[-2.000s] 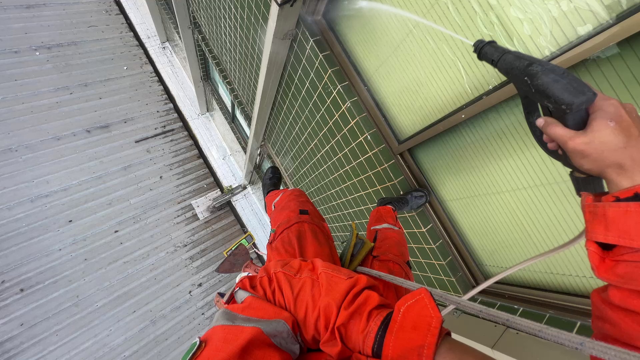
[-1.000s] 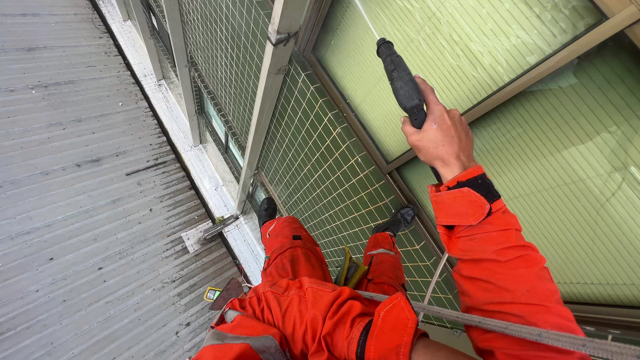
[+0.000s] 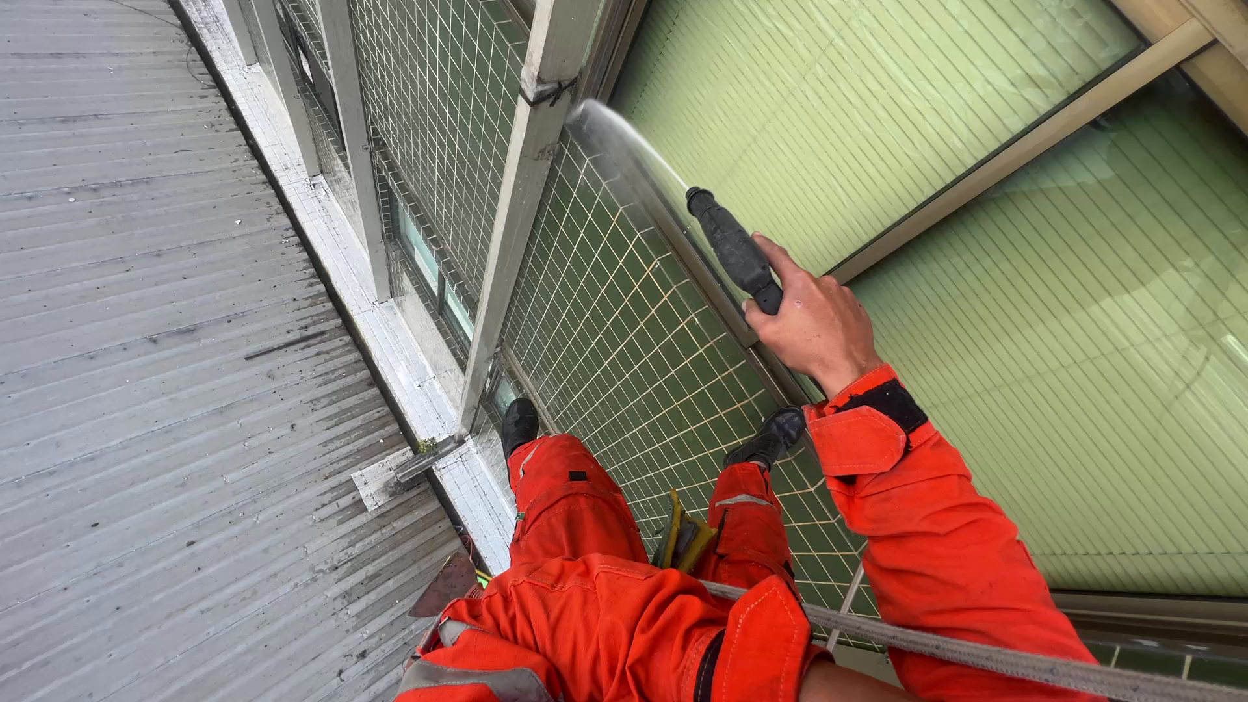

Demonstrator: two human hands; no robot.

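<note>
My right hand [image 3: 819, 317] is closed around a black spray gun [image 3: 731, 244] in front of the building's window frame. A white water jet [image 3: 634, 136] leaves its nozzle towards the upper left and meets the brown frame near a grey metal post [image 3: 522, 185]. Of my left arm, the orange cuff [image 3: 765, 634] and bare wrist show at the bottom edge; the hand itself is out of view. A grey rope [image 3: 955, 653] runs from my waist to the lower right. My black shoes [image 3: 770, 439] are against the green tiled wall [image 3: 634, 341].
Large glass panes [image 3: 1053, 341] with pale green slatted backing lie at the right. A corrugated metal roof [image 3: 175, 390] spans the left, beside a white ledge [image 3: 390, 351] with a metal bracket [image 3: 405, 473]. Yellow-edged tools [image 3: 682, 536] hang between my legs.
My right hand has moved from the right edge of the view to nearer the tiled wall, still holding the spray gun. The jet has shifted from over the glass to the frame by the post.
</note>
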